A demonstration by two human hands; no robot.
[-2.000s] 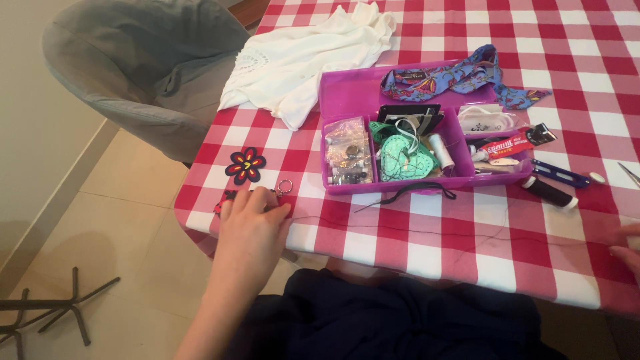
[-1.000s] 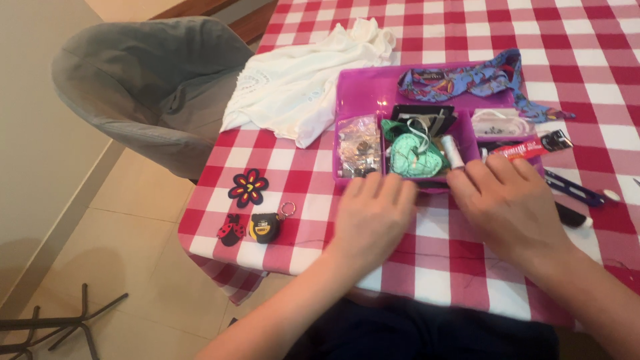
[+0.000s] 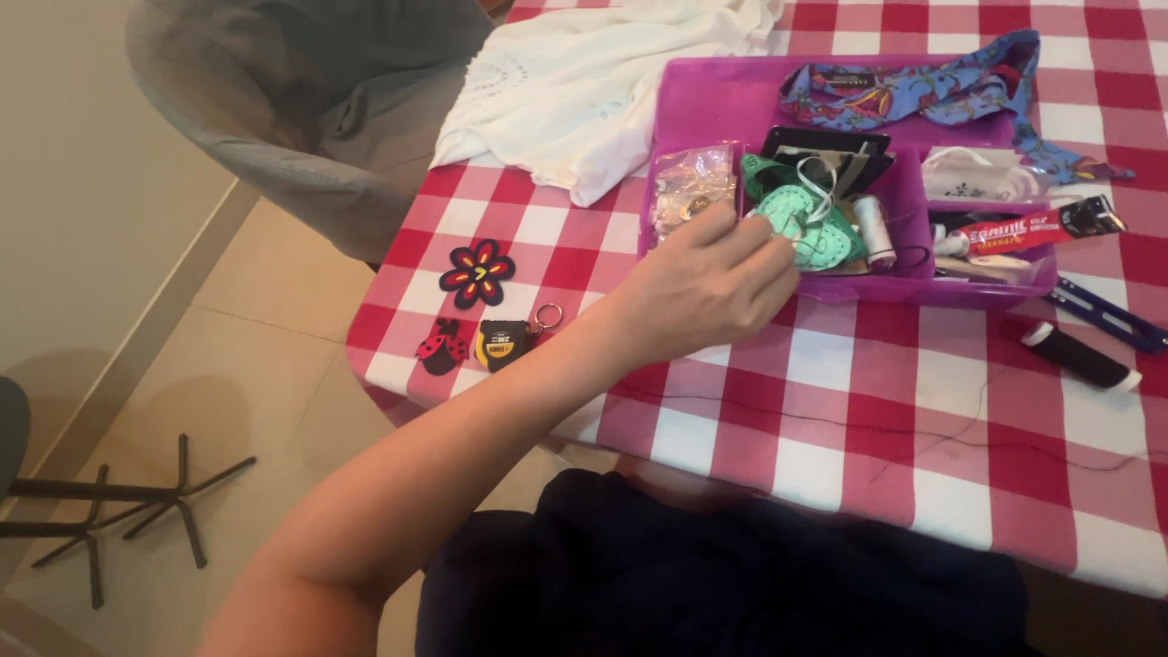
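My left hand (image 3: 716, 287) is over the front edge of a purple plastic sewing box (image 3: 826, 291), its curled fingers at the mint-green felt pincushion (image 3: 807, 226); whether they grip anything is hidden. Beside the pincushion lie a green tape (image 3: 765, 175) and a white thread spool (image 3: 873, 233). A bag of small items (image 3: 695, 187) fills the left compartment. My right hand is out of view. Nearer the table's left corner are a flower patch (image 3: 477, 274), a ladybug patch (image 3: 443, 348) and a small tape measure (image 3: 501, 344) with a key ring.
White cloth (image 3: 566, 87) lies behind the patches. Patterned blue fabric (image 3: 903, 99) drapes over the open lid. A glue tube (image 3: 1017, 233) rests on the box's right side, near a black thread spool (image 3: 1081, 356) and a blue tool (image 3: 1109, 315). Loose dark thread (image 3: 821, 417) crosses the checked tablecloth. A grey chair (image 3: 265, 155) stands left.
My left hand has gone from the tape measure at the left corner to the box. The right hand, at the box's front one second ago, has left the view.
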